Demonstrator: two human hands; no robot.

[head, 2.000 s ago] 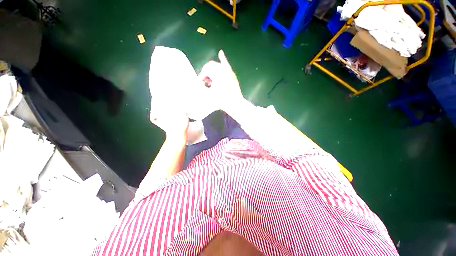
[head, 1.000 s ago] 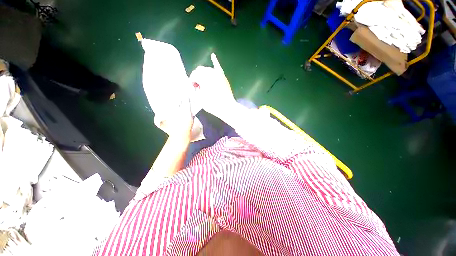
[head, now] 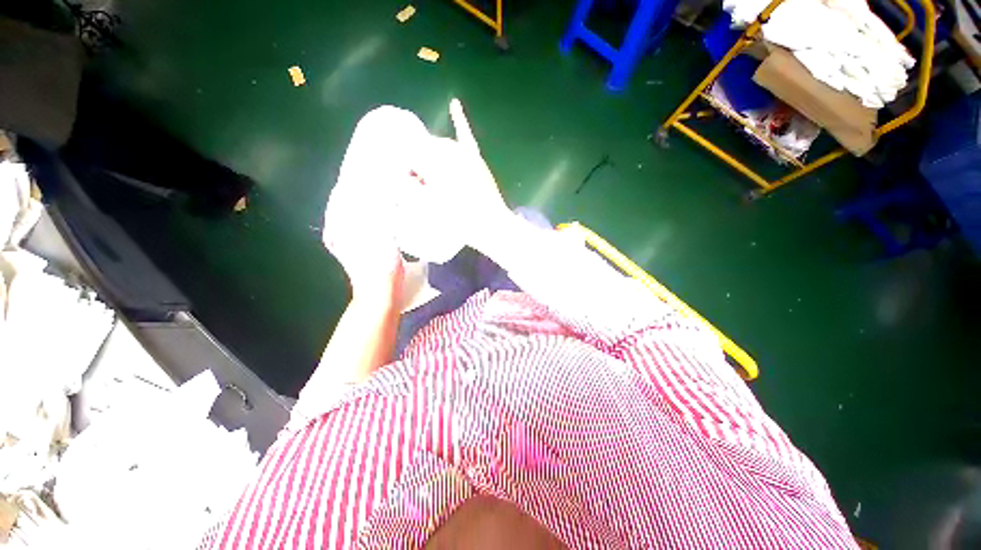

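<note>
A bright white fabric piece (head: 371,177) is held up in the air in front of the striped shirt, over the green floor. My left hand (head: 371,260) grips its lower end; a white flap hangs just right of the wrist. My right hand (head: 457,199) is at the piece's right side, with one finger pointing up. A small red spot shows near its fingertips. Both hands and the piece are overexposed, so I cannot tell whether the right fingers grip the fabric.
White cut pieces (head: 140,457) lie heaped at the left beside a grey machine edge (head: 199,349). A yellow trolley (head: 710,134) with white bundles and cardboard stands at upper right, near a blue stool (head: 624,43). A yellow rail (head: 667,295) runs beside my right arm.
The fabric's pointed top has folded down into a rounder shape and moved right. It now overlaps my right hand's fingers, where a gap showed two seconds ago.
</note>
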